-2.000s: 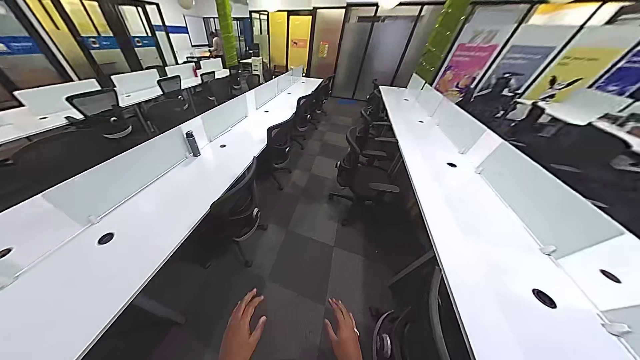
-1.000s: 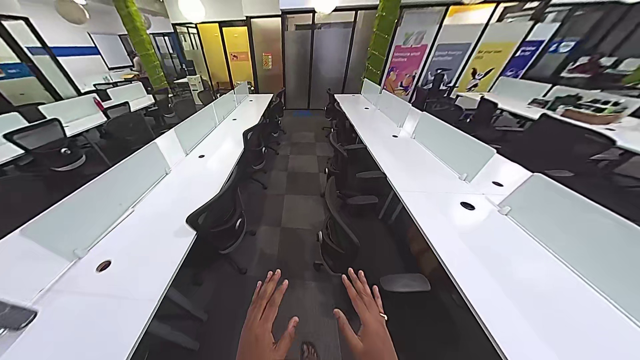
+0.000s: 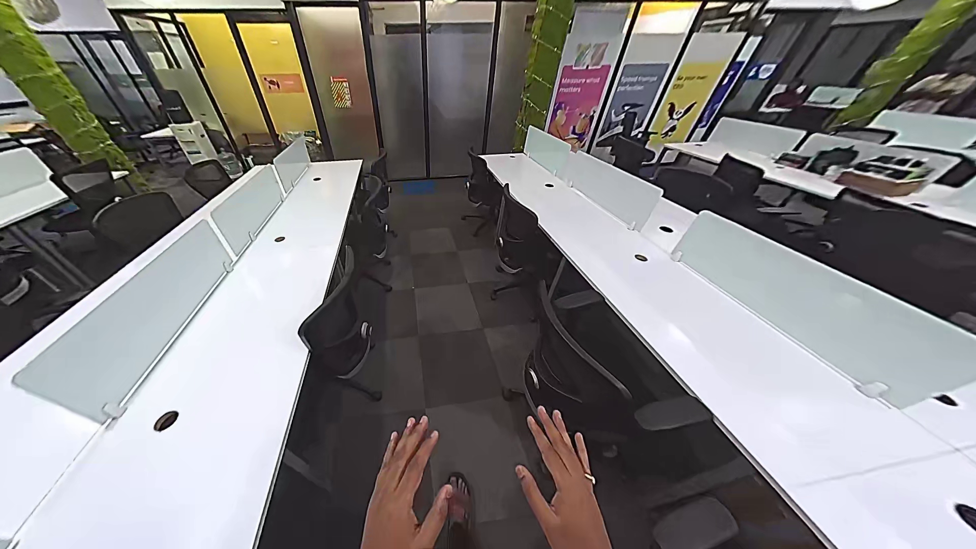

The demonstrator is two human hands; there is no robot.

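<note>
My left hand (image 3: 404, 488) is held out low in the view, palm down, its fingers apart and nothing in it. Level with it on the right, my right hand (image 3: 564, 484) is also empty with spread fingers, and a ring shows on one finger. Both hang in the air above the grey checkered carpet (image 3: 457, 366), touching nothing. Between them a foot in a sandal (image 3: 458, 496) shows below. Nearest to my right hand is a black mesh office chair (image 3: 572, 358); another mesh chair (image 3: 339, 328) stands ahead of my left hand.
A long white desk (image 3: 229, 366) with frosted dividers (image 3: 137, 320) runs along the left, and a matching desk (image 3: 648, 305) along the right. Chairs line both sides of the aisle. Frosted glass doors (image 3: 427, 99) close off the far end. A green-wrapped pillar (image 3: 545, 69) stands beside posters.
The view has moved forward along the aisle. The bottle on the left desk in the oldest frame is out of view. Both hands stay raised and empty.
</note>
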